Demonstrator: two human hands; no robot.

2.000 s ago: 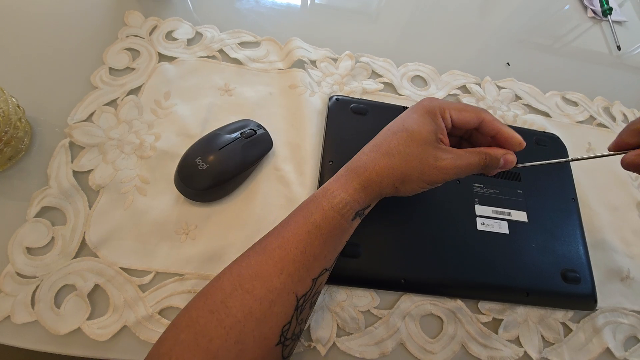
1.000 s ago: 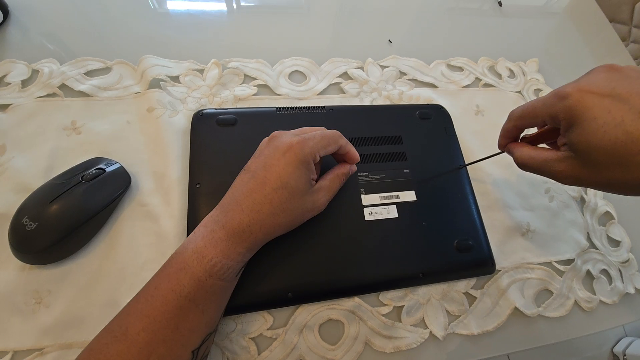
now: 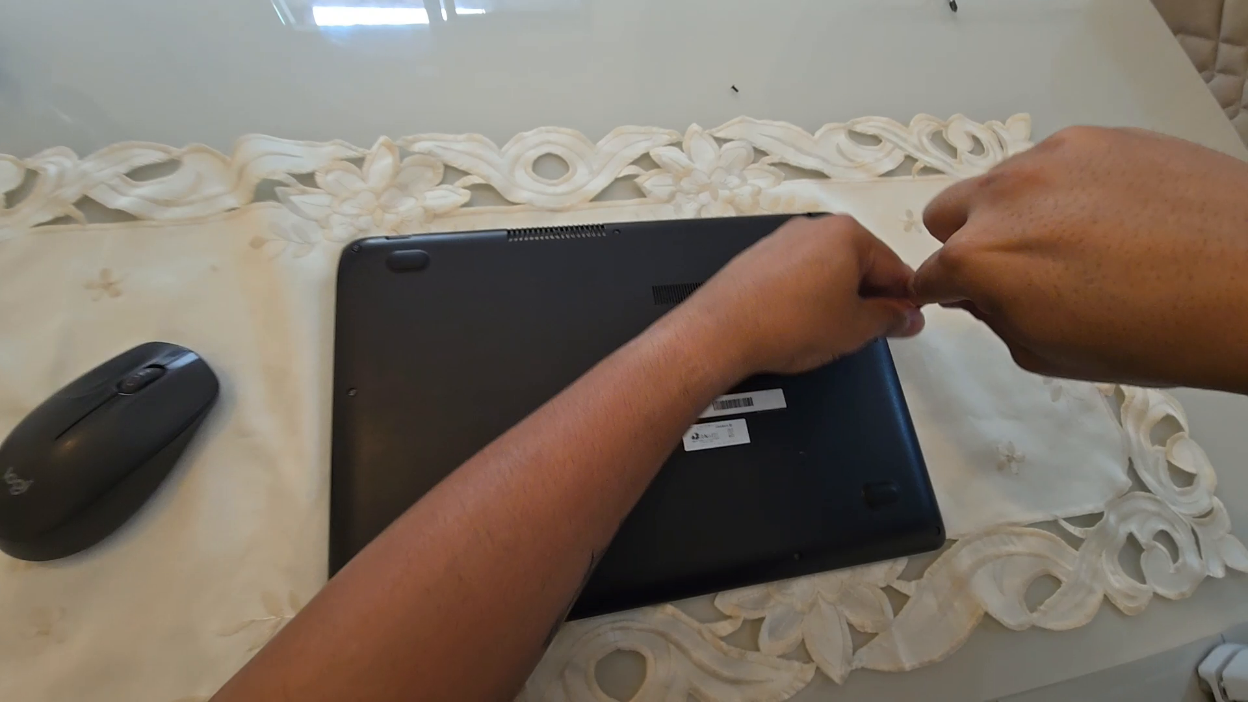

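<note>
A black laptop (image 3: pixel 487 390) lies upside down on a cream cutwork table runner, its underside with rubber feet, vents and white labels facing up. My left hand (image 3: pixel 819 292) is over the laptop's upper right part, thumb and fingertips pinched together at its right edge. My right hand (image 3: pixel 1092 253) is just right of the laptop, curled, its fingertips meeting those of my left hand. Whatever lies between the fingertips is hidden; the thin metal rod seen in the earlier frames does not show.
A dark Logitech mouse (image 3: pixel 107 448) rests on the runner (image 3: pixel 234 322) at the left. A tiny dark screw-like piece (image 3: pixel 735 89) and another small dark object (image 3: pixel 954 6) lie on the glossy table beyond. A white object (image 3: pixel 1225 673) is at the lower right corner.
My left hand has moved right across the laptop, and the two hands, apart one second ago, now meet at the fingertips. The thin rod at my right hand is no longer visible.
</note>
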